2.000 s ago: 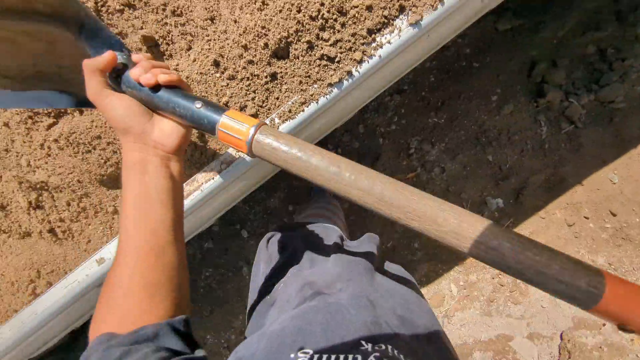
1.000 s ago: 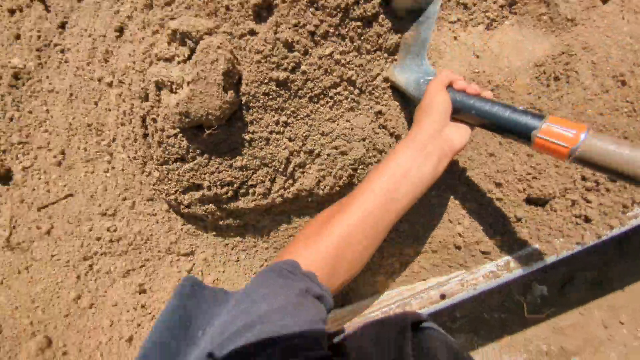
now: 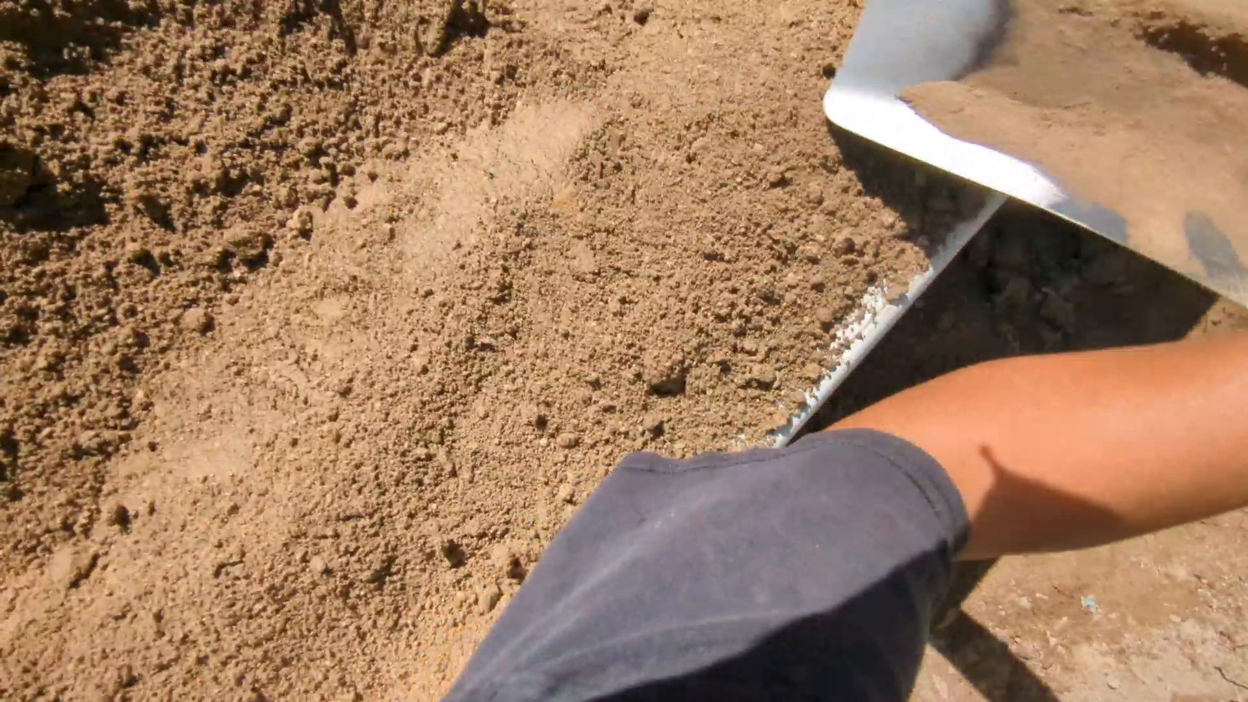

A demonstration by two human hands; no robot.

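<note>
The metal blade of a shovel (image 3: 946, 146) is at the upper right, over the pale edging, with brown soil smeared or lying on its face. Its shaft is out of the frame. My left forearm, in a short dark sleeve, reaches across the lower right and leaves the view at the right edge, so my left hand is hidden from sight. My right hand is not in view either. Loose brown soil (image 3: 585, 292) fills the left and middle of the view.
A narrow pale edging strip (image 3: 877, 336) runs diagonally beside the soil, partly behind the blade and my sleeve. Shaded ground (image 3: 1053, 283) lies beyond it under the blade. Lighter, sunlit ground (image 3: 1121, 604) is at the lower right.
The view has shifted a lot. The left hand, seen gripping the shovel near its blade before, has left the frame. The shovel blade now shows over the edging at the upper right.
</note>
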